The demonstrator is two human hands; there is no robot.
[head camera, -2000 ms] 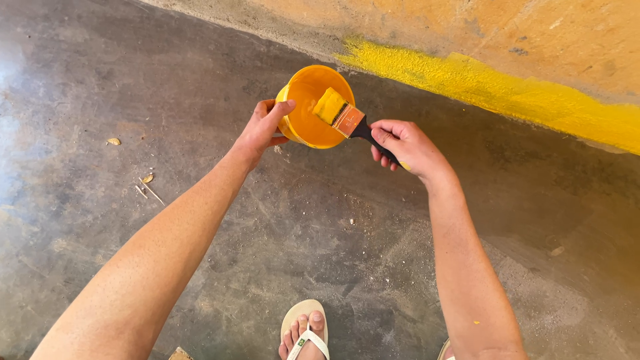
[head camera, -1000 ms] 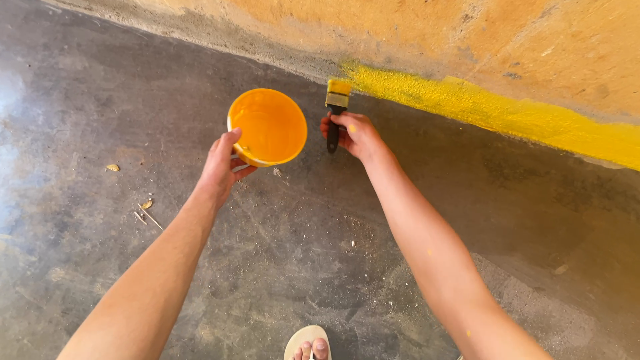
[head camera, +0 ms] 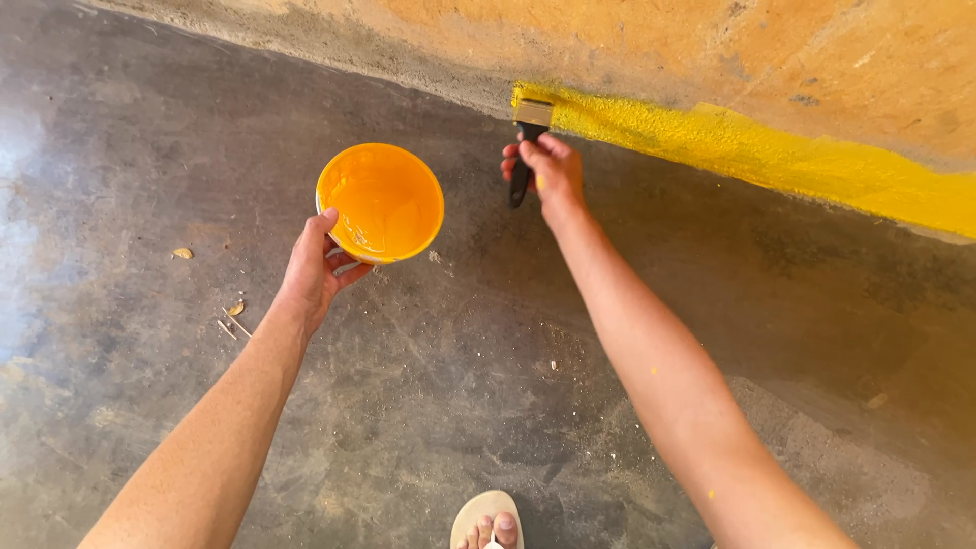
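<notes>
My left hand (head camera: 316, 263) grips the rim and side of a round plastic bucket (head camera: 436, 200), tilted so its inside shows, with yellow-orange paint (head camera: 389, 206) within. A flat paintbrush (head camera: 534, 113) with a black handle and metal ferrule is in my right hand (head camera: 553, 168). Its bristles meet the left end of a bright yellow painted band (head camera: 686, 137) along the bottom of the wall; the bristle tips are hard to tell from the paint. Small yellow spots mark my right hand and forearm.
The orange-toned wall (head camera: 648, 46) has a rough grey base (head camera: 343, 65) left of the yellow band. Dry leaves (head camera: 182, 253) and thin sticks (head camera: 237, 322) lie on the grey concrete floor (head camera: 381, 427). My foot in a cream flip-flop (head camera: 463, 522) shows at the bottom edge.
Two seconds ago the brush was inside the bucket; it came out and is now against the wall's yellow band. The bucket and my left hand have moved left, away from the brush.
</notes>
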